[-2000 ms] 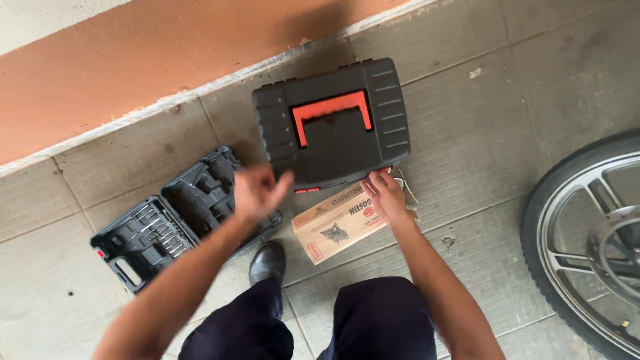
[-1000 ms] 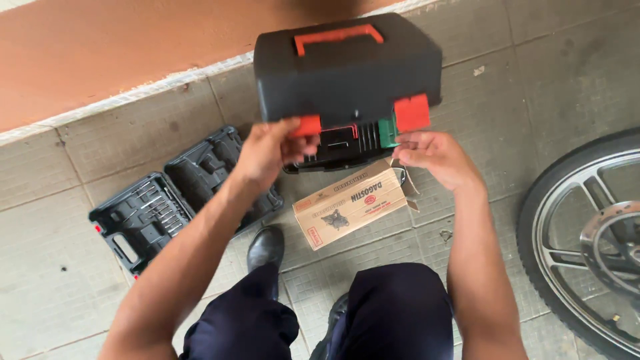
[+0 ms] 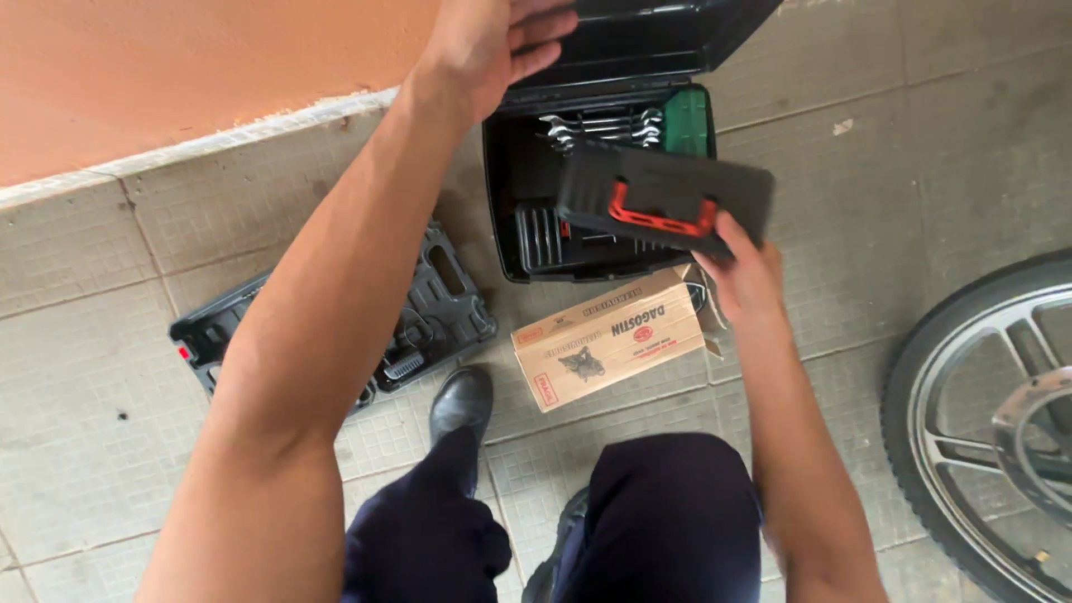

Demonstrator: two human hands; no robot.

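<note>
My right hand (image 3: 744, 272) grips the near edge of a black plastic tray or case with a red handle (image 3: 670, 172), tilted over the toolbox. My left hand (image 3: 502, 50) is raised at the top, fingers apart, beside the raised black lid (image 3: 636, 38); whether it touches the lid I cannot tell. The black plastic toolbox (image 3: 496, 184) stands with its lid up. Inside lie several open-end wrenches (image 3: 607, 126), a green case (image 3: 687, 121) at the right and a ribbed black case (image 3: 538, 237) at the near left. The held piece hides part of the inside.
A cardboard box (image 3: 611, 339) lies just nearer than the toolbox, its right flaps open. At the left an open black tool case (image 3: 448, 293) is partly behind my left arm. A motorcycle wheel (image 3: 930, 402) lies at the right. The orange wall (image 3: 193, 75) borders the tiled floor.
The toolbox lid, down two seconds ago and with its red latches raised one second ago, is now up. The black piece with the red handle is in my right hand. My left hand has moved up.
</note>
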